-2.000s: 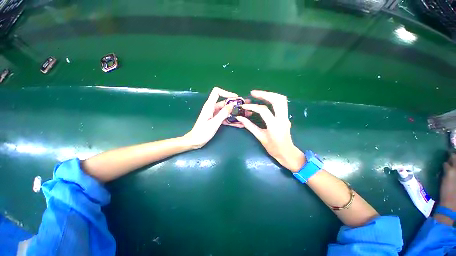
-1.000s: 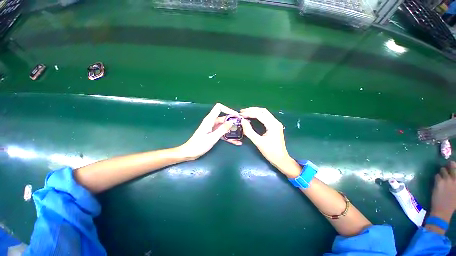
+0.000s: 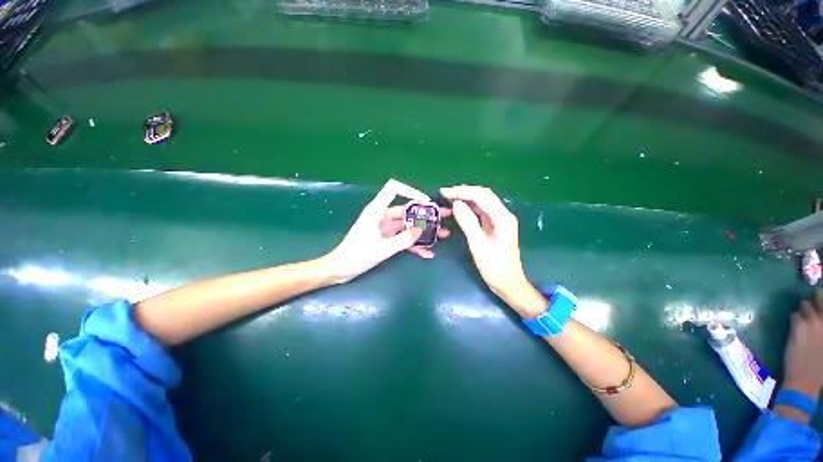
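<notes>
My left hand [image 3: 374, 233] holds a smartwatch case [image 3: 422, 223] by its edges, thumb on its lower left and fingers behind it. The case is a rounded rectangle with a shiny pinkish rim and dark inside with small light parts. My right hand [image 3: 483, 230] is just to the right of the case, apart from it, with its thumb and index finger near each other. I see nothing clear between those fingertips; they are too small to tell.
Two more units [image 3: 158, 127] lie on the green conveyor belt [image 3: 298, 117] at the far left. A white and purple tube [image 3: 742, 368] lies at right beside another person's hand [image 3: 803, 347]. Clear trays [image 3: 614, 20] stand at the back. A small whitish piece [image 3: 51, 346] lies at far left.
My right hand has moved off the case to the right, leaving its face more exposed. My left hand still holds it. The units on the belt have shifted left.
</notes>
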